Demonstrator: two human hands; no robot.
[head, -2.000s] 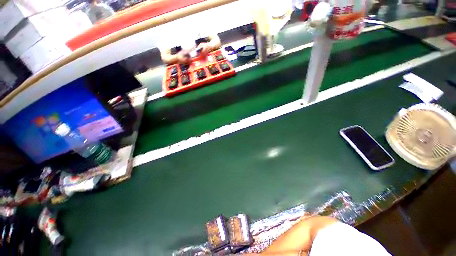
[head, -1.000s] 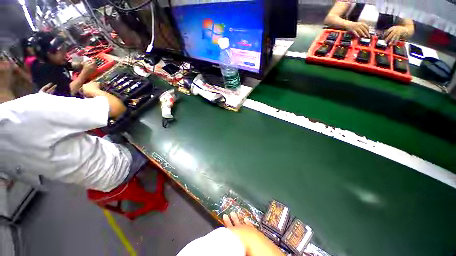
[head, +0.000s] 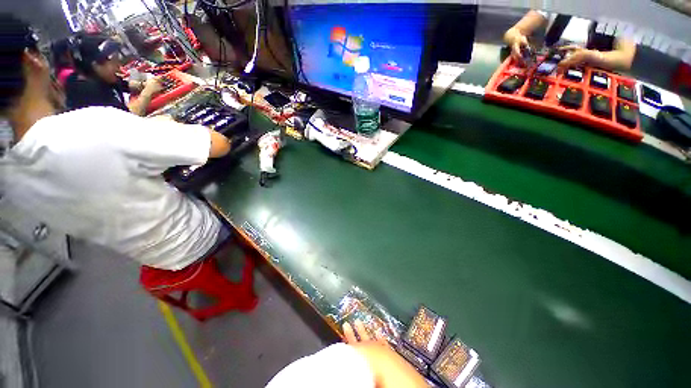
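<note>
Two dark blocks with brown printed faces, the left one (head: 425,331) and the right one (head: 457,362), stand side by side near the bench's front edge. The fingers of my right hand (head: 365,333) show just left of them, slightly apart, resting on crinkled clear film (head: 354,306) and holding nothing visible. The bare arm behind them runs down right out of the picture. A white sleeve (head: 326,370) covers part of it. My left hand is not in view.
The green bench (head: 364,220) has a heat-gun-like tool (head: 268,151), monitor (head: 360,53) and bottle (head: 366,106). Across it, a person's hands are at a red phone tray (head: 561,100). At left, a person sits on a red stool (head: 198,284) by a black tray (head: 198,173).
The view has swung left from the fan and smartphone to the seated person. My fingers came into view and have stayed by the blocks. The person across has lifted a phone.
</note>
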